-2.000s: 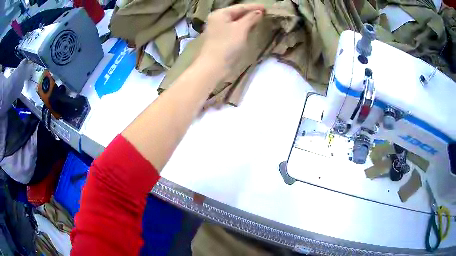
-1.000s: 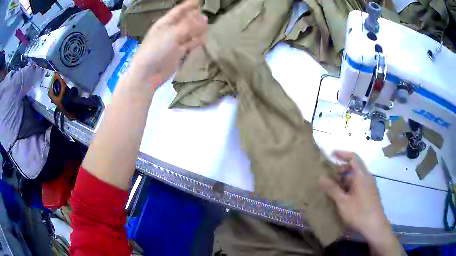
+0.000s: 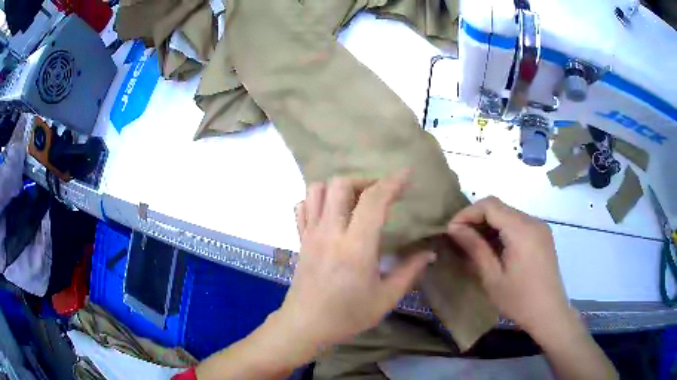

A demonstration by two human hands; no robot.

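A long khaki cloth panel (image 3: 349, 111) runs from the pile at the upper left, across the white table, to the front edge. Its near end hangs over that edge. My right hand (image 3: 516, 263) pinches its edge between thumb and fingers near the front of the table. My left hand (image 3: 341, 260) lies at the panel's left side, thumb and fingers apart over the cloth. Part of the cloth between the hands is hidden by the fingers. The sewing machine's presser foot (image 3: 482, 128) stands behind my right hand, with no cloth seen under it.
More khaki pieces (image 3: 230, 104) lie at the back left. Khaki scraps (image 3: 625, 194) surround a small black object beside the needle area. Scissors (image 3: 668, 252) lie at the right edge. A measuring strip (image 3: 215, 241) runs along the front edge. A grey machine unit (image 3: 63, 74) stands at left.
My left hand has come down from the back pile to the panel's near part. The panel, bunched one second ago, now lies flatter and wider. My right hand still holds its near edge.
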